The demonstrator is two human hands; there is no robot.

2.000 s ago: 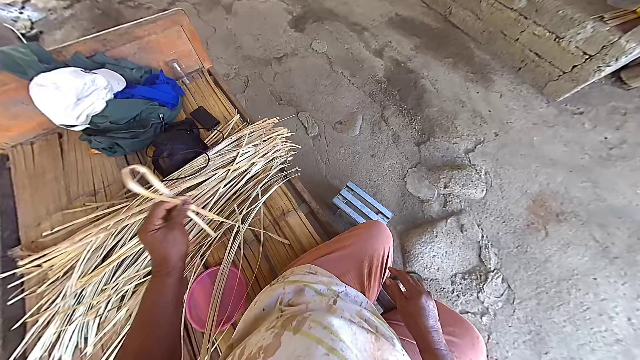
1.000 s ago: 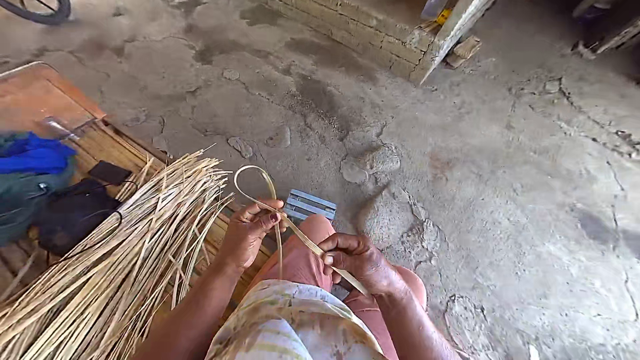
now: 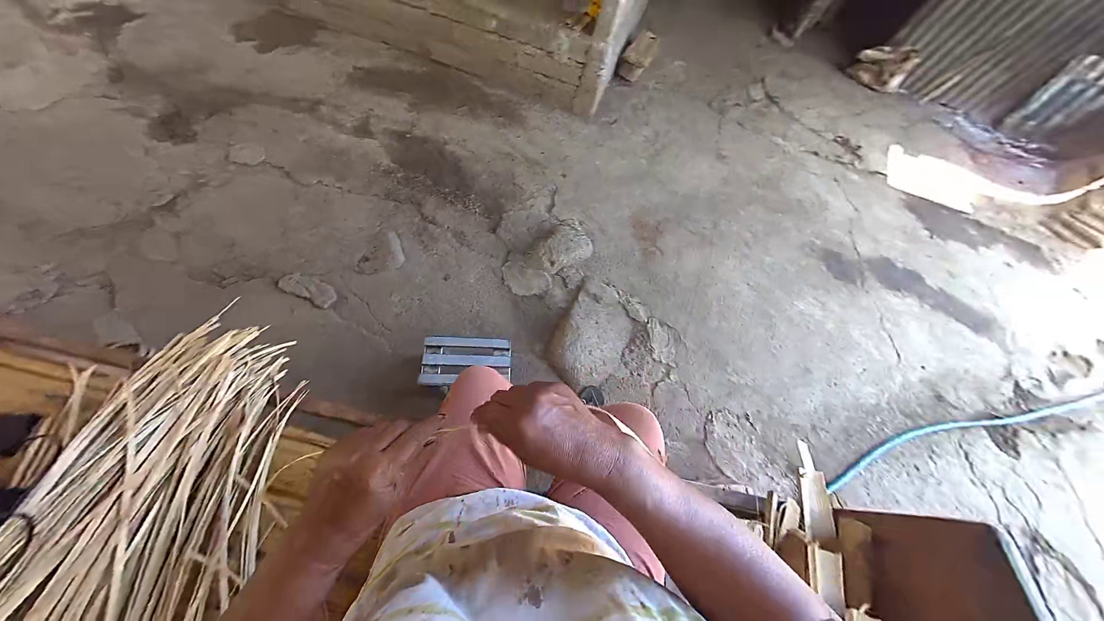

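My right hand (image 3: 552, 429) is closed on a thin pale plant-fibre strip (image 3: 628, 429), one part of which shows beyond the hand over my right knee. Close by on the left, over my thigh, my left hand (image 3: 371, 470) has its fingers bent around a thin end of strip; the hand is blurred and its grip is partly hidden. A large bundle of dry split strips (image 3: 164, 448) lies to the left of my left hand, on a bamboo-slat bench (image 3: 297, 466).
A small blue slatted stool (image 3: 466, 360) stands just beyond my knees. Uneven stones (image 3: 595, 332) rise from the concrete floor. At the lower right are wood pieces (image 3: 815, 500), a brown box-like container (image 3: 940, 565) and a blue hose (image 3: 940, 427). A low block wall (image 3: 483, 43) runs behind.
The view has swung to the right. The strip's raised loop between my hands one second ago no longer shows. Both hands are now low over my thighs, and my right hand has crossed toward my left.
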